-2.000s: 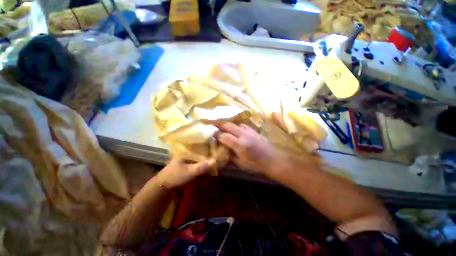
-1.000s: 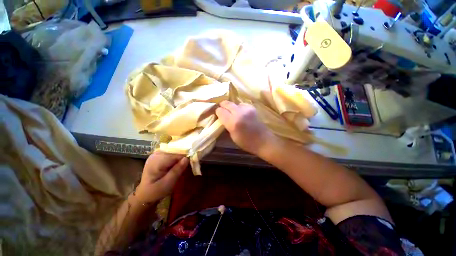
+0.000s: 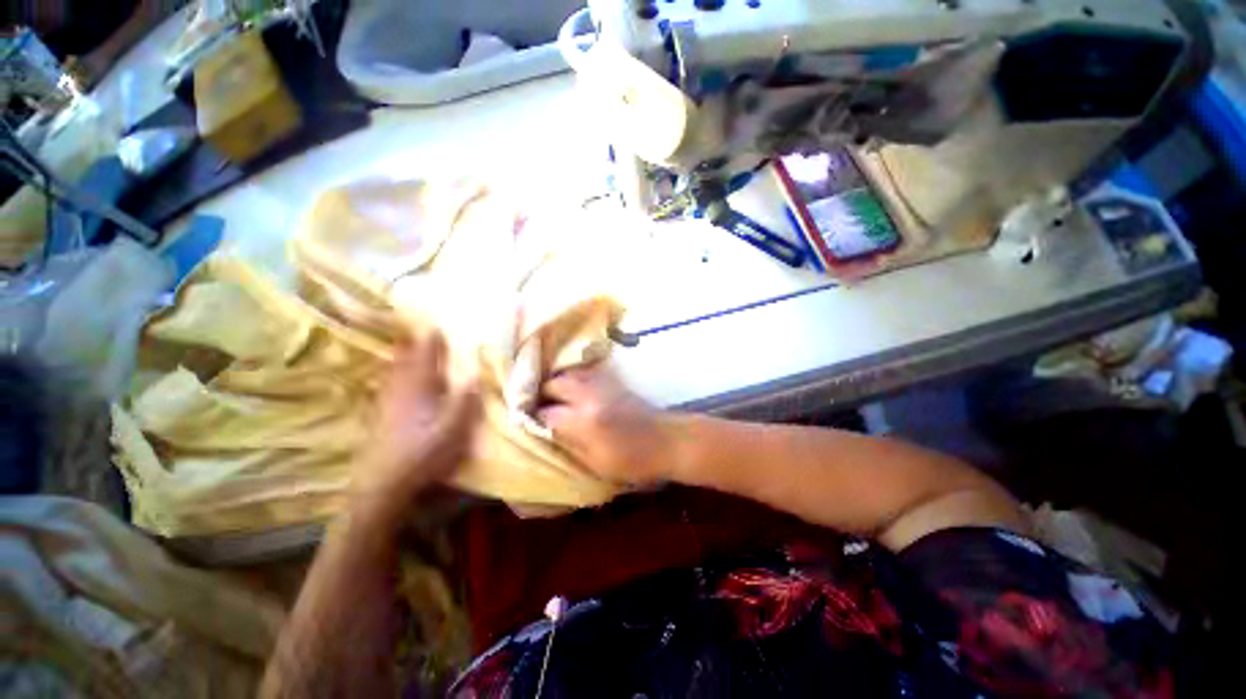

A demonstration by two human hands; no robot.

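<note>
A large pale-yellow cloth (image 3: 260, 410) lies bunched on the white machine table, its folds reaching the front edge. My right hand (image 3: 594, 421) pinches a folded edge of the cloth near the front edge of the table. My left hand (image 3: 421, 426) is blurred and lies on the cloth to the left of it; whether its fingers grip cloth cannot be told. The sewing machine (image 3: 642, 116) stands beyond the hands to the right, with its needle area (image 3: 670, 198) beside the brightly lit spot. The cloth is left of the needle area.
A red-edged smartphone (image 3: 840, 212) and dark blue snips (image 3: 758, 236) lie right of the needle area. White crumpled scraps (image 3: 1034, 225) and a small parts tray (image 3: 1137, 235) are at the right end. A yellow box (image 3: 243, 98) stands at the back left. More yellow cloth (image 3: 123, 601) hangs at lower left.
The view has turned right. The cloth is spread wider to the left. My left hand has moved from the hanging strip onto the cloth; my right hand now pinches a fold nearer the cloth's right side.
</note>
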